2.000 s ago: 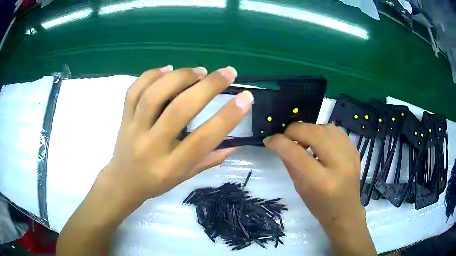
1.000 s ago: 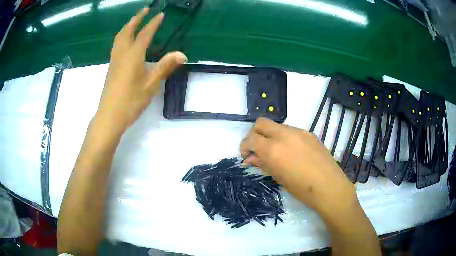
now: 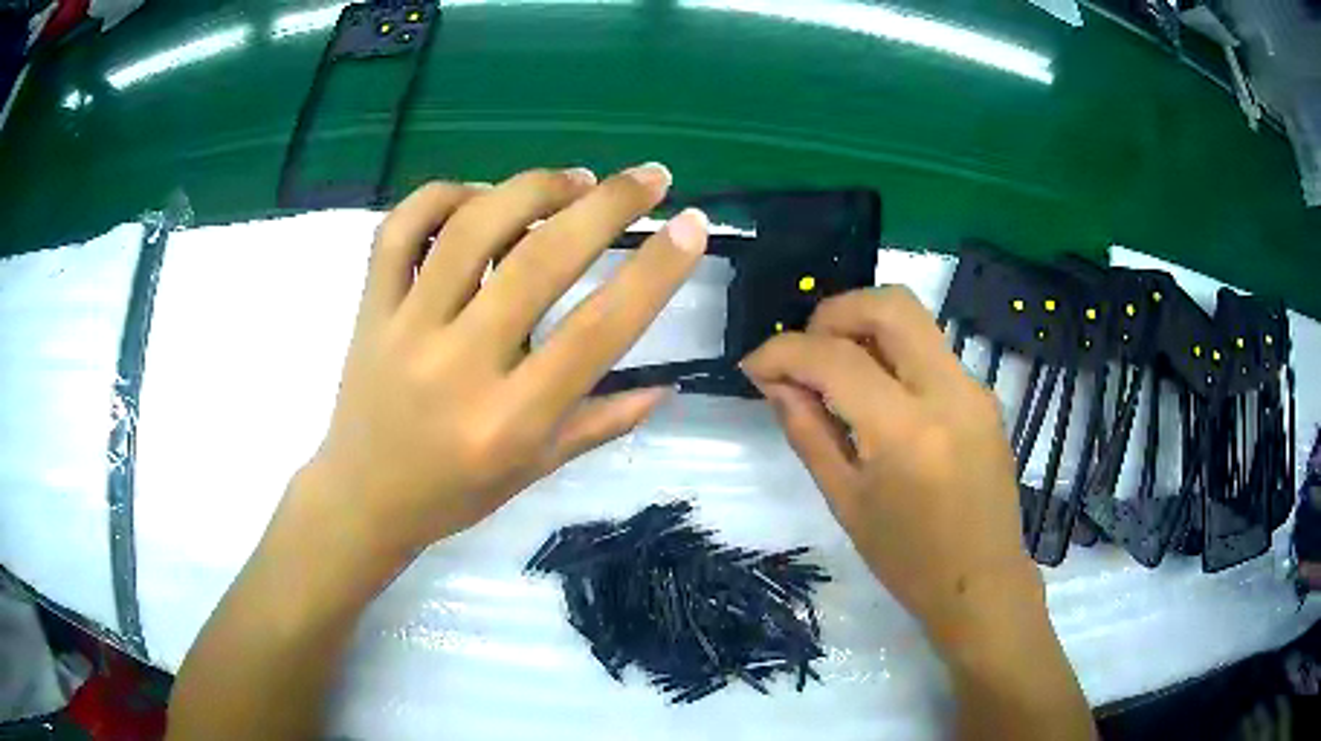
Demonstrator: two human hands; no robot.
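Observation:
A black phone middle frame (image 3: 833, 232) with yellow dots on its solid end lies at the mat's far edge, its window partly covered by my fingers. My left hand (image 3: 500, 326) is spread over its left part and grips it, thumb at the near rail. My right hand (image 3: 884, 413) pinches at the near side edge, by the solid end; any side key between its fingertips is hidden. A loose pile of black side keys (image 3: 681, 601) lies on the white mat below the frame.
Several fanned black frames (image 3: 1065, 311) lie at the right. Another single frame (image 3: 297, 145) lies on the green belt (image 3: 580, 109) at upper left. A shiny greyish strip (image 3: 128, 434) crosses the white mat (image 3: 232, 391) at left.
My left hand has come back from the belt onto the middle frame. My right hand has moved from above the pile to the frame's near edge. The belt frame now shows whole.

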